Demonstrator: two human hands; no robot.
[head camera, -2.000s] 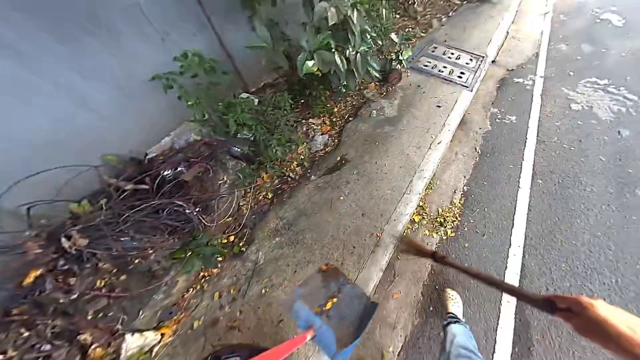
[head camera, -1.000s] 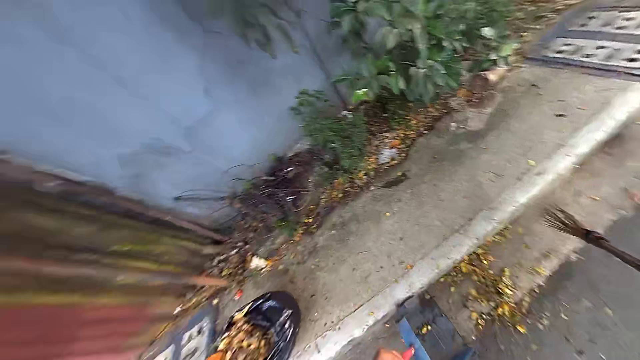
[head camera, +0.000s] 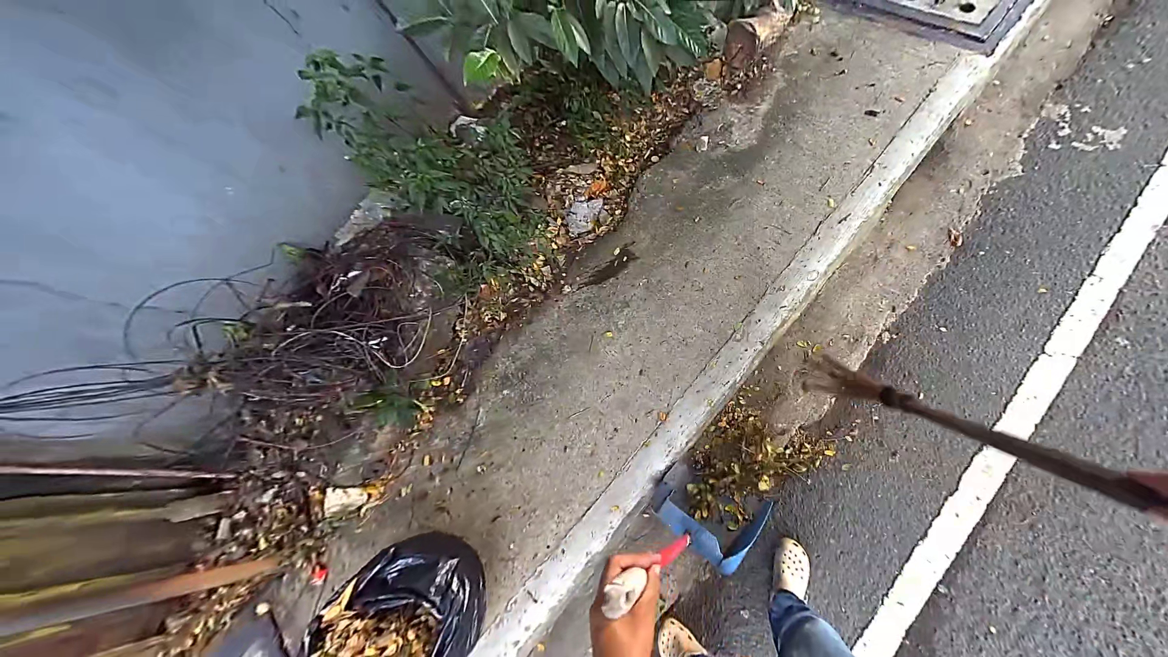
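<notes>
My left hand (head camera: 626, 598), low in the middle, is closed round the handle of a blue dustpan (head camera: 707, 538); its shaft is red near the pan. The dustpan lies in the gutter against the curb, with a pile of yellow and brown leaves (head camera: 753, 452) at its mouth, some of them inside. At the right edge only a small part of my right hand (head camera: 1157, 488) shows, on the stick of a broom (head camera: 958, 424). The bristles are just above the leaf pile, beyond the curb's road side. Whether they touch the ground I cannot tell.
A black plastic bag (head camera: 438, 575) of dry leaves stands on the sidewalk beside the painted curb (head camera: 757, 328). Tangled wires (head camera: 347, 338) and plants (head camera: 456, 182) line the wall. A drain cover (head camera: 958, 18) lies at the top. My feet in clogs (head camera: 792, 566) are below the dustpan.
The dustpan now sits in the gutter at the leaf pile; two seconds ago it was over the sidewalk. The leaves are gathered into a denser pile. The black bag has come further into view.
</notes>
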